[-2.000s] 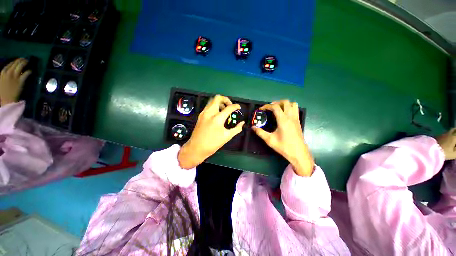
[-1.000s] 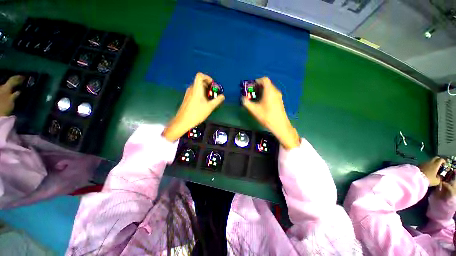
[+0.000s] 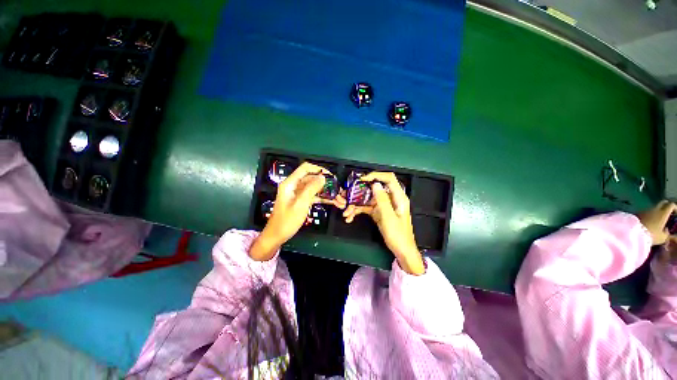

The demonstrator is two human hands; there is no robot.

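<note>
The black compartment tray lies in front of me on the green bench, with lit round watch heads in its left pockets, one at the upper left. Its right pockets show empty. My left hand holds a watch head over the tray's middle. My right hand holds another watch head, its face tilted, close beside the first. My hands hide the pockets under them. Two lit watch heads lie on the blue mat, one left of the other.
The blue mat is beyond the tray. Larger black trays with rows of watch heads stand at the left. A thin dark cable with white ends lies at the right. Persons in pink sleeves are at the left and right.
Both hands, each holding a watch head, have come back from near the mat to over the tray and closer together. The head camera's view has also shifted.
</note>
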